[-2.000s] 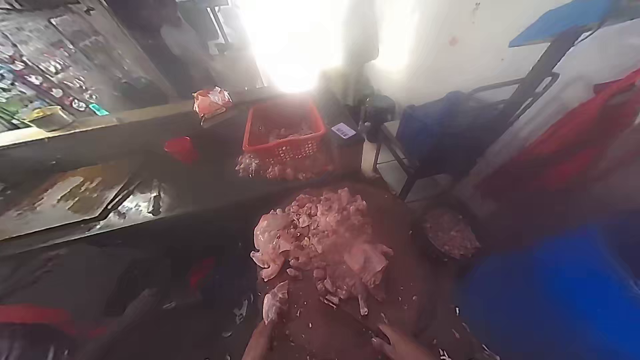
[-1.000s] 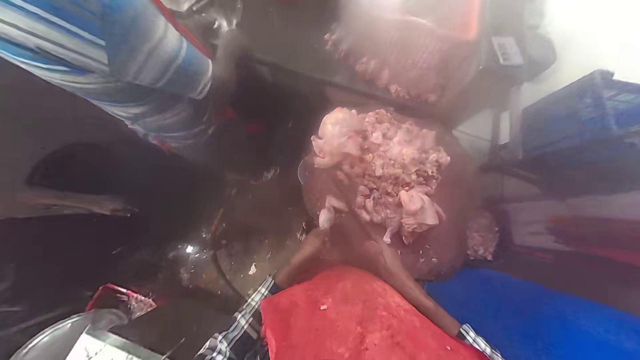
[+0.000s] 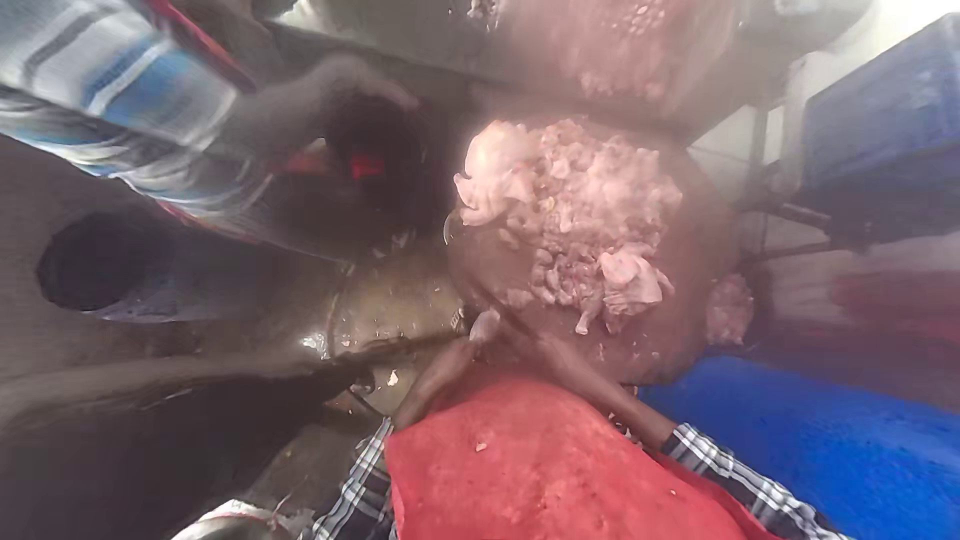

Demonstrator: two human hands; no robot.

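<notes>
A heap of raw chopped meat pieces (image 3: 577,195), apparently poultry, covers much of a round brown chopping block (image 3: 697,225). Two larger skin-on pieces lie at its left and near edges. My left hand (image 3: 465,351), at the block's near left edge, grips a small pale piece of meat (image 3: 486,325). Close beside it, my right hand (image 3: 536,341) is closed around what looks like a dark knife (image 3: 491,300), slanting away to the upper left over the block. Blur hides the fingers and the exact edge of the blade.
Another person's striped sleeve (image 3: 165,97) and forearm reach in at upper left. More meat (image 3: 630,67) lies beyond the block. A blue crate (image 3: 885,112) stands at right, with a blue surface (image 3: 810,450) below. My red apron (image 3: 540,465) is close to the block.
My hands, apart two seconds ago, are now close together at the block's near left edge. The view has tilted down; the other person's arm now shows reaching further in.
</notes>
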